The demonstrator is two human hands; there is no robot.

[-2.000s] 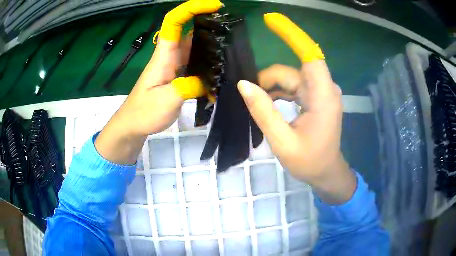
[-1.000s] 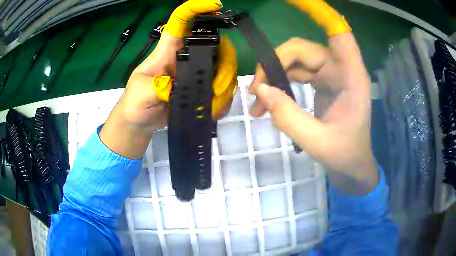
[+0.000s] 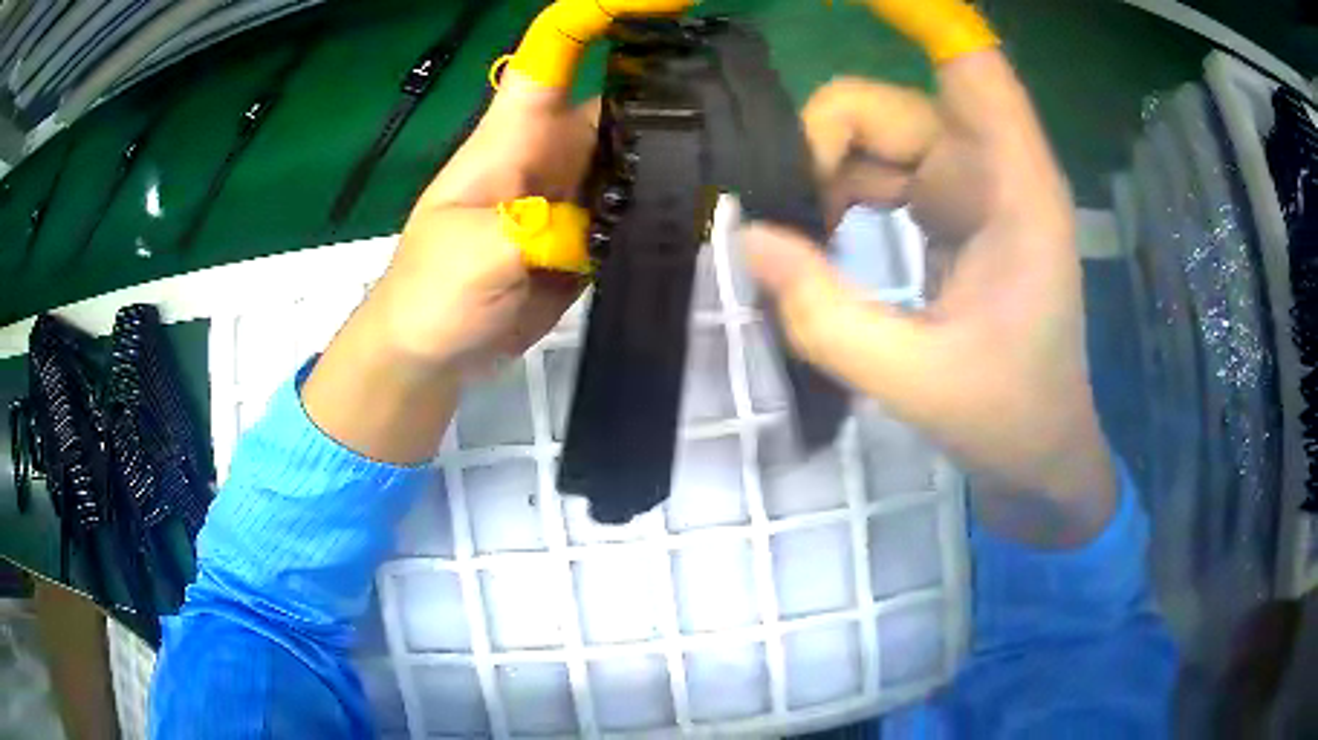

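My left hand (image 3: 484, 246), with yellow finger cots, grips a bundle of black smartwatches (image 3: 636, 318) at its upper end; their straps hang down over the tray. My right hand (image 3: 940, 275), with a yellow cot on its raised finger, pinches a black strap (image 3: 781, 188) between thumb and finger at the bundle's right side; this strap is blurred and spread away from the others. Both hands are above a white compartment tray (image 3: 622, 564) whose pockets show below the straps. The upper fingertips reach the top edge of the picture.
Several black watches (image 3: 419, 75) lie spaced on the green conveyor (image 3: 318, 145) beyond a pale rail. Piles of black watches (image 3: 145, 398) lie at the left on the green bench. Crinkled clear plastic sheets (image 3: 1229, 333) and more black watches (image 3: 1294, 188) stand at the right.
The bundle in my left hand has shifted right and up. The strap by my right hand now hangs closer to the bundle. The watches on the conveyor have moved right.
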